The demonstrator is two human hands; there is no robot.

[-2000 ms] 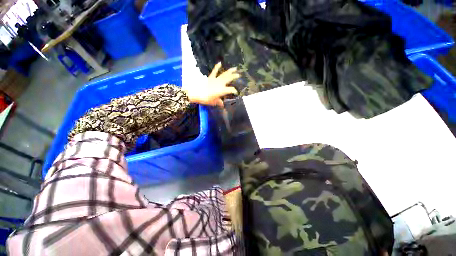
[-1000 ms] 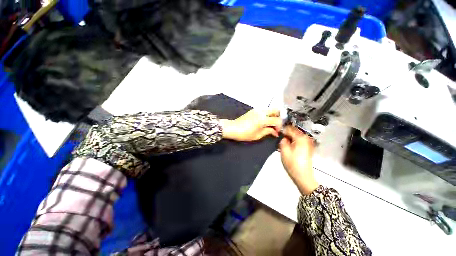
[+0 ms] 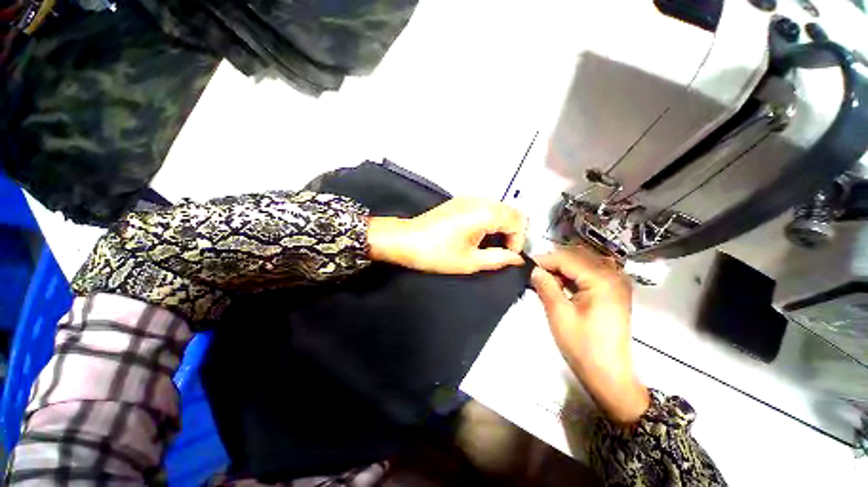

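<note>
The black panel (image 3: 352, 333) lies over the table's front edge and hangs down toward my lap. My left hand (image 3: 457, 236) pinches its edge from the left. My right hand (image 3: 585, 309) pinches the same edge from the right, and the fingertips of both hands nearly meet. The edge is just left of the presser foot and needle area (image 3: 609, 224) of the sewing machine (image 3: 742, 124). The pinched edge is mostly hidden by my fingers.
A heap of camouflage panels (image 3: 105, 105) lies on the white table (image 3: 476, 86) at the upper left. A dark flat smartphone (image 3: 742, 306) lies on the machine bed at the right. A blue tub (image 3: 33, 323) stands below the table's left side.
From two seconds ago, my left hand has left the camouflage heap and both hands came to the black panel by the machine. Since one second ago, the view has moved closer; both hands still pinch the edge.
</note>
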